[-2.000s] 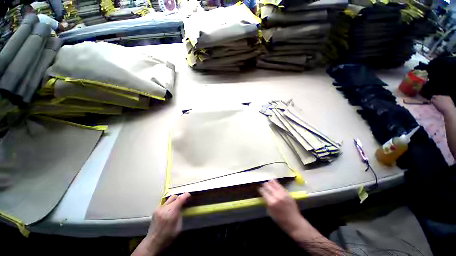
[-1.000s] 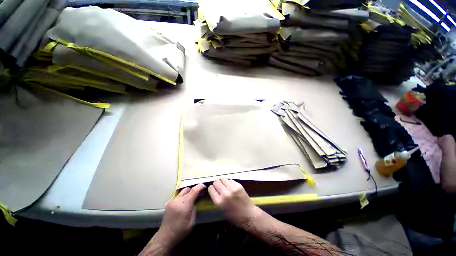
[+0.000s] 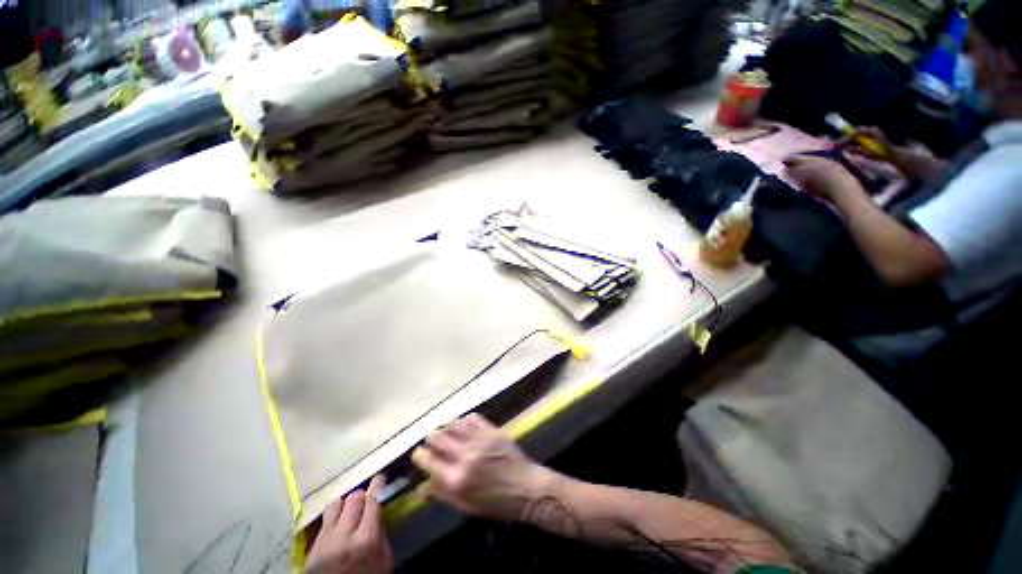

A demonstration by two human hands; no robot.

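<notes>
A beige fabric panel (image 3: 387, 359) lies on the pale table, with yellow tape along its left side and small dark tabs at its far corners. Its near side has a folded band with a dark line above it. My left hand (image 3: 353, 533) grips the near edge by the left corner and is cut off by the frame's bottom. My right hand (image 3: 476, 465) grips the same edge a little further right, its fingers curled over it. A small pale piece shows between my hands. A fanned pile of narrow strips (image 3: 555, 264) lies right of the panel.
A glue bottle (image 3: 728, 230) and a pink-white tool (image 3: 676, 264) with a dark cord lie at the right. Black pieces (image 3: 695, 174) and a red tub (image 3: 742, 99) are beyond. A coworker sits at the right. Panel stacks (image 3: 325, 107) stand behind and left; a beige pile (image 3: 818, 437) sits below the table.
The view has turned right, showing more of the coworker. My right hand came left along the near edge towards my left hand, then the two parted slightly.
</notes>
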